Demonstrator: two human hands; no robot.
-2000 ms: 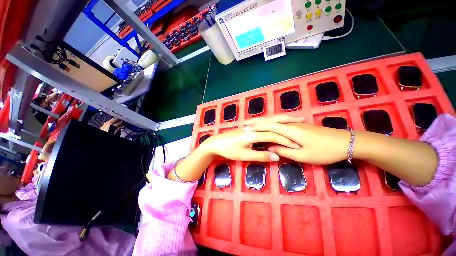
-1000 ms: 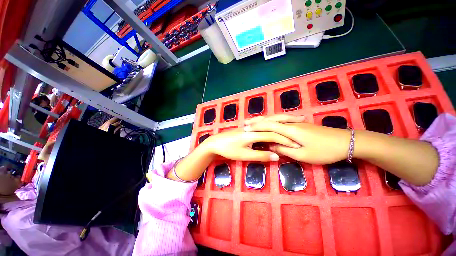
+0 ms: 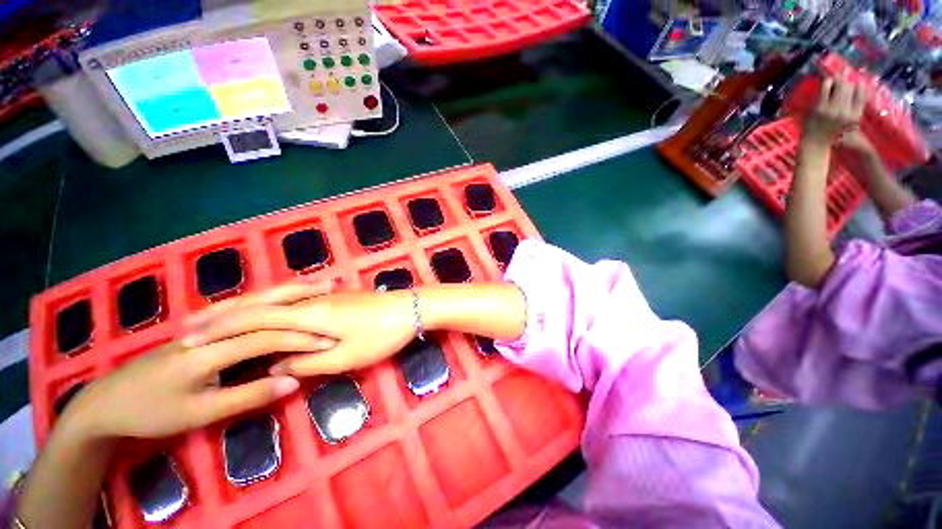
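Observation:
The red-orange foam tray (image 3: 462,439) lies on the bench, with dark, glossy smartwatches (image 3: 219,272) in many of its square pockets. Its visible front pockets hold no watch. My left hand (image 3: 155,393) comes in from the left edge and lies palm down over the middle of the tray. My right hand (image 3: 346,325) lies across it, with its fingers over the back of my left hand. Both hands are empty, with fingers stretched out and partly apart. They hide some pockets and at least one watch, which shows between the fingers.
Beyond the tray stand a beige tester (image 3: 336,67) with a lit screen, a small white display (image 3: 250,143) and a pale cylinder (image 3: 88,114). Another red tray (image 3: 480,26) lies at the back. At right, a person in a pink smock (image 3: 862,300) holds a red tray beside a red-brown fixture (image 3: 723,129).
The view has swung right: the tray and tester appear further left, the monitor is out of view, and the person at right has come into view. My hands keep the same overlapped pose.

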